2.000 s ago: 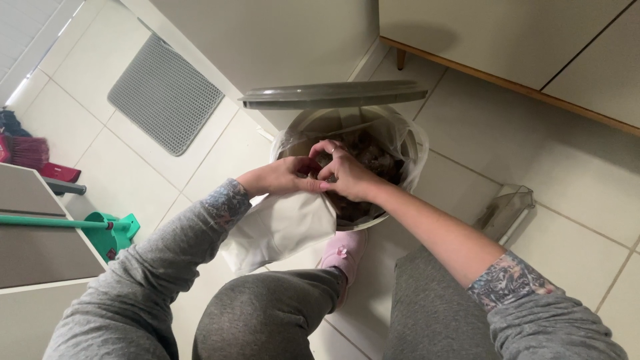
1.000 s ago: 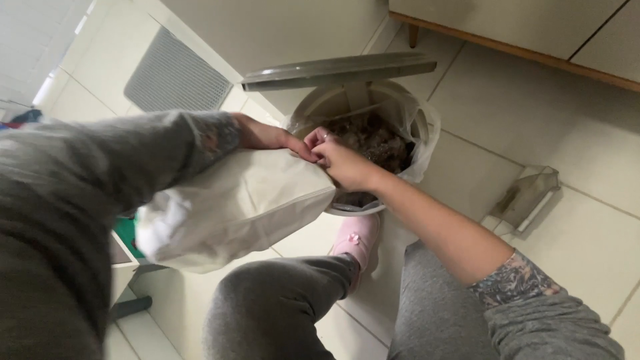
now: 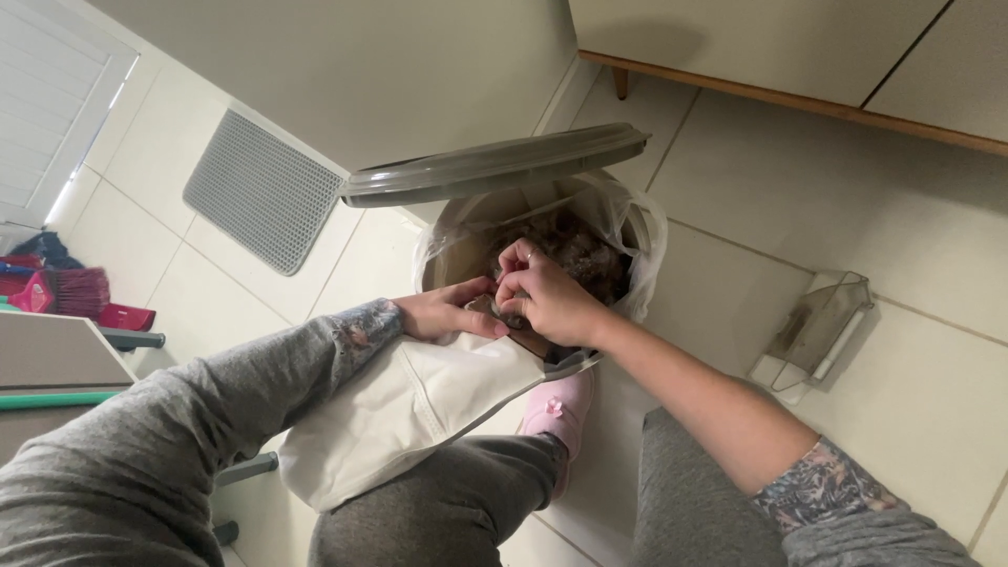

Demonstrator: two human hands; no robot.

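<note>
A white cloth bag [image 3: 417, 402] hangs from my left hand [image 3: 457, 311], which grips its mouth at the near rim of a round trash bin [image 3: 453, 236]. My right hand [image 3: 547, 299] is beside it, thumb and fingertips pinched together over the bag's mouth; whether they hold a bit of debris cannot be told. A translucent plastic liner [image 3: 650, 252] covers the bin's rim. Inside the bin lies brown and grey fluffy waste [image 3: 583, 252]. The bin's grey lid [image 3: 504, 165] stands raised at its far side.
A clear plastic container [image 3: 815, 331] lies on the tiles at right. A grey textured mat [image 3: 264, 189] is at upper left, a pink brush [image 3: 75, 291] and dustpan at far left. A wood-edged cabinet [image 3: 772, 47] stands at upper right. A pink slipper [image 3: 557, 409] is below the bin.
The white bag, stretched out to the left a second ago, now hangs lower over my knee. My left forearm has come down, and my hands are slightly apart.
</note>
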